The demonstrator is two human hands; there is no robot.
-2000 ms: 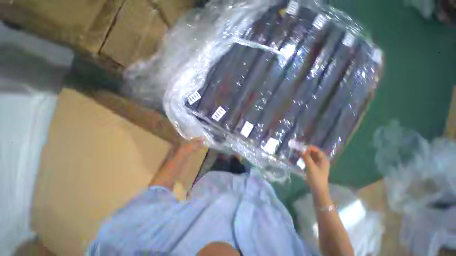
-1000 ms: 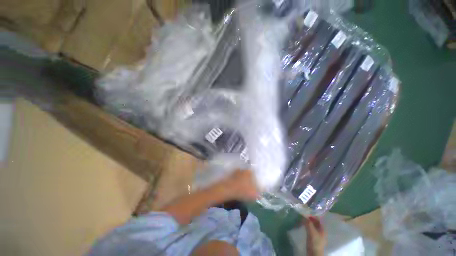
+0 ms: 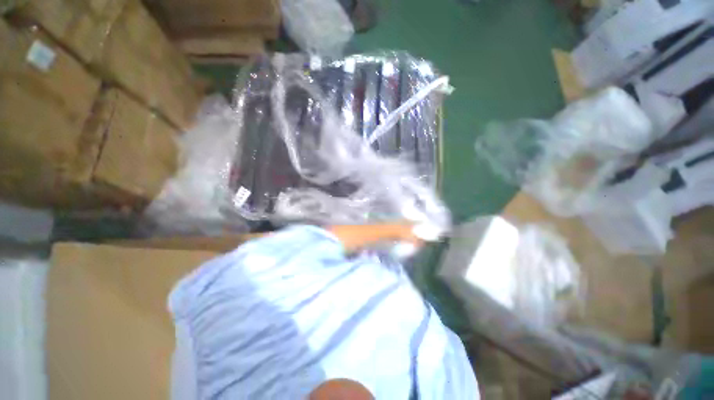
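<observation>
A bundle of dark bars (image 3: 258, 141) lies side by side in clear film in front of me, with small white labels at its ends. My left hand (image 3: 407, 232) reaches across my body at the bundle's near edge. It is blurred and closed on bunched clear film (image 3: 384, 172) that trails up over the bars. A pale strip (image 3: 407, 109) crosses the bundle's right part. My right hand cannot be made out.
Brown cartons (image 3: 129, 148) are stacked at the left. Large flat cardboard (image 3: 117, 312) lies near left. Loose clear plastic (image 3: 556, 269) and a white box (image 3: 492, 254) are at the right, with white cartons (image 3: 650, 47) at the far right.
My left hand has moved right with the film, which now lies gathered over the bars. The bundle appears farther away and straighter. My right hand has gone from view.
</observation>
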